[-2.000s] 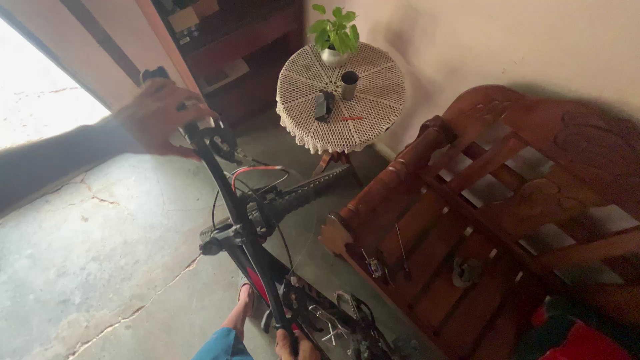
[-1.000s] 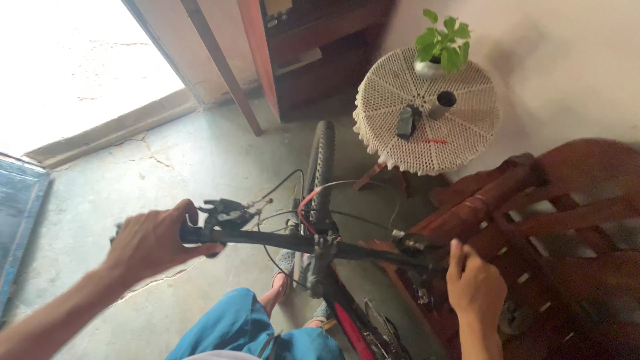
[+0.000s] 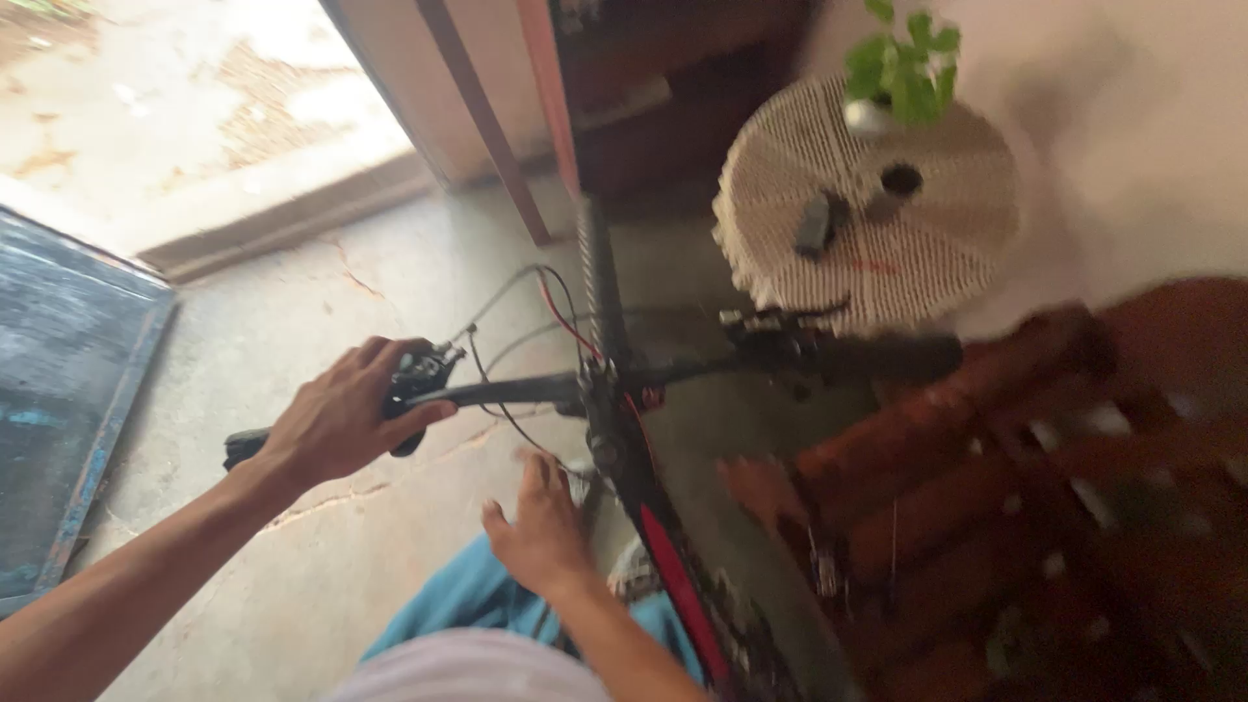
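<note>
A bicycle stands upright before me, its black handlebar [image 3: 682, 370] crossing the middle of the view and its front tyre [image 3: 598, 273] pointing away. My left hand [image 3: 356, 409] is closed around the left part of the handlebar, beside the brake lever and shifter. Between my body and the bar, left of the red and black frame [image 3: 673, 575], my right hand [image 3: 541, 531] is raised with its fingers apart, holding nothing. The right handlebar grip [image 3: 892, 358] is free of any hand. Dark cables and a red one loop in front of the stem. The picture is blurred by motion.
At the upper right, a round table [image 3: 936, 244] with a crocheted cloth bears a potted plant [image 3: 907, 73], a dark cup [image 3: 901, 179] and a dark object [image 3: 814, 226]. A carved wooden bench [image 3: 936, 487] is close on the right. A blue metal door [image 3: 73, 390] is at left.
My right hand has moved left from beside the right end of the handlebar to beside the stem. My left hand stays on the bar. Two seconds ago the bicycle was angled differently in view.
</note>
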